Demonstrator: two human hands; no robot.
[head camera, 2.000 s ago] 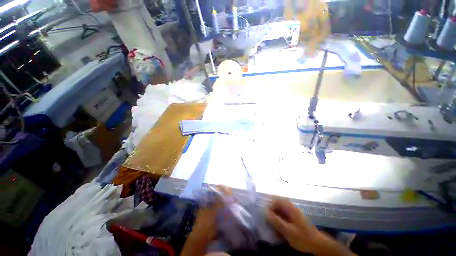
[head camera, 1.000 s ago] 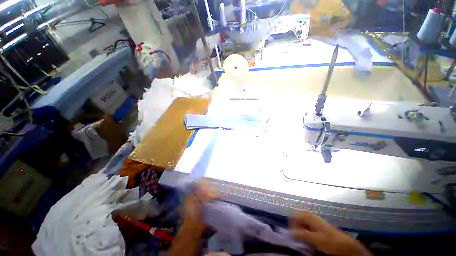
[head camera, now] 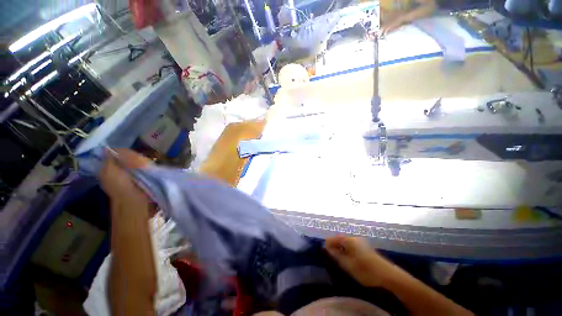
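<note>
A light blue garment piece [head camera: 215,207], blurred, is stretched between my hands above my lap, its left end raised. My left hand [head camera: 126,176] grips its upper left end. My right hand [head camera: 354,256] is closed at its right end, near the table's front edge; the fingertips are blurred. A folded light blue strip [head camera: 265,147] lies on the white machine table [head camera: 296,185], its right part lost in glare.
The sewing machine head [head camera: 443,145] stands at right. A brown board [head camera: 231,148] and a white fabric heap [head camera: 212,126] are at the table's left. Below are white fabric [head camera: 166,271] and a red basket [head camera: 243,296]. A person's arm [head camera: 410,13] shows behind.
My left hand has moved up and left from my lap, drawing the garment piece out long. My right hand has moved slightly left and up. The view has shifted.
</note>
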